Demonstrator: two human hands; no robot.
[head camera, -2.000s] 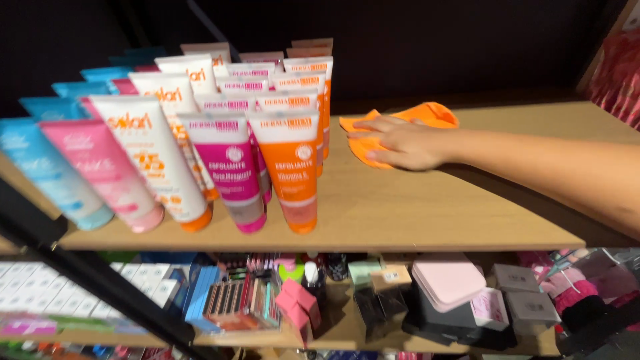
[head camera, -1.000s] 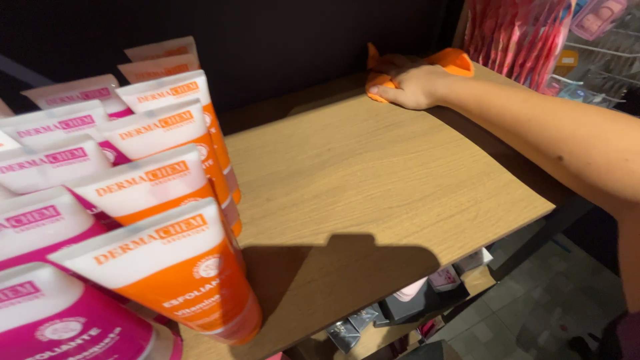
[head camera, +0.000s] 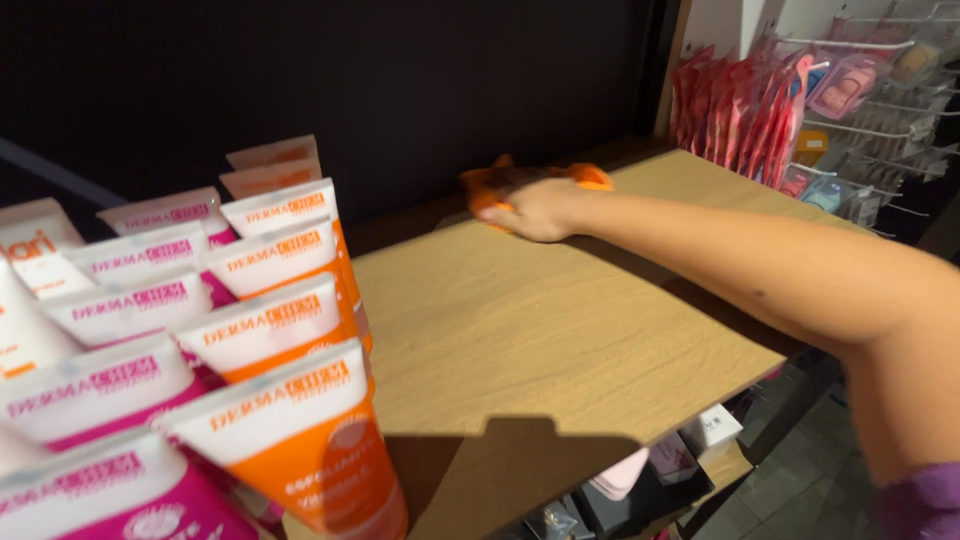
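Note:
My right hand (head camera: 544, 211) presses an orange cloth (head camera: 592, 177) against the wooden shelf board (head camera: 525, 322), close to the dark back panel. Part of the cloth sticks out on both sides of the fingers. Orange Dermachem squeeze tubes (head camera: 300, 442) stand in a row on the left of the board. Beside them is a row of magenta tubes (head camera: 112, 487), with white tubes (head camera: 26, 322) at the far left edge. My left hand is out of view.
Red foil-like packets (head camera: 739, 120) hang at the back right, near wire hooks with small packaged goods (head camera: 847, 86). Boxes (head camera: 711, 427) and a pink item (head camera: 622, 474) lie on a lower shelf. A dark panel (head camera: 420, 97) rises behind the board.
My right hand, with the orange cloth, was beside the tubes two seconds ago and is now farther right along the back of the board. The view has moved closer to the shelf.

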